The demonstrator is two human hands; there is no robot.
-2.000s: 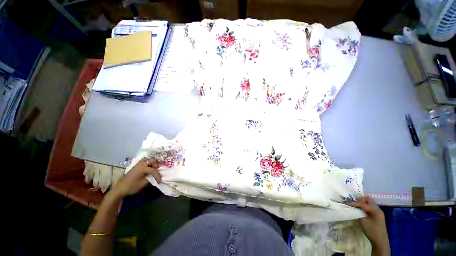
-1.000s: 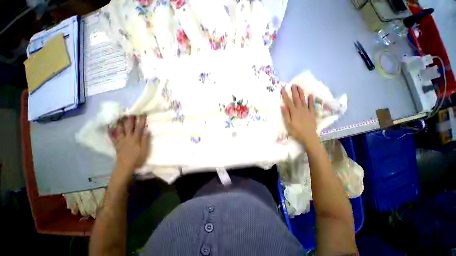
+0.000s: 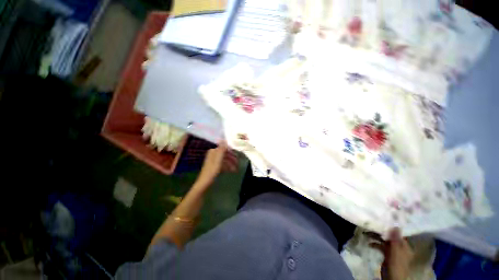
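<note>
The cream floral dress (image 3: 339, 136) lies on the grey table, bodice end towards me, with its two short sleeves spread left and right. The gathered skirt (image 3: 377, 33) reaches to the far side. My left hand (image 3: 220, 159) is at the dress's near left edge below the sleeve, its fingertips pinching the cloth, slightly blurred. My right hand (image 3: 396, 252) grips the near edge at right, thumb on top; it is partly cut off by the bottom of the picture. No snips show in either hand.
A clipboard with a yellow pad (image 3: 199, 6) and a printed sheet (image 3: 257, 27) lie at the table's far left. A red crate (image 3: 125, 104) with cream garments (image 3: 163, 134) stands below left. Pale floral cloth (image 3: 358, 254) hangs low near my right hand, beside something blue.
My hands have gone from lying flat on the dress to holding its near edge. The left sleeve now lies spread out. The view has turned left and tilted.
</note>
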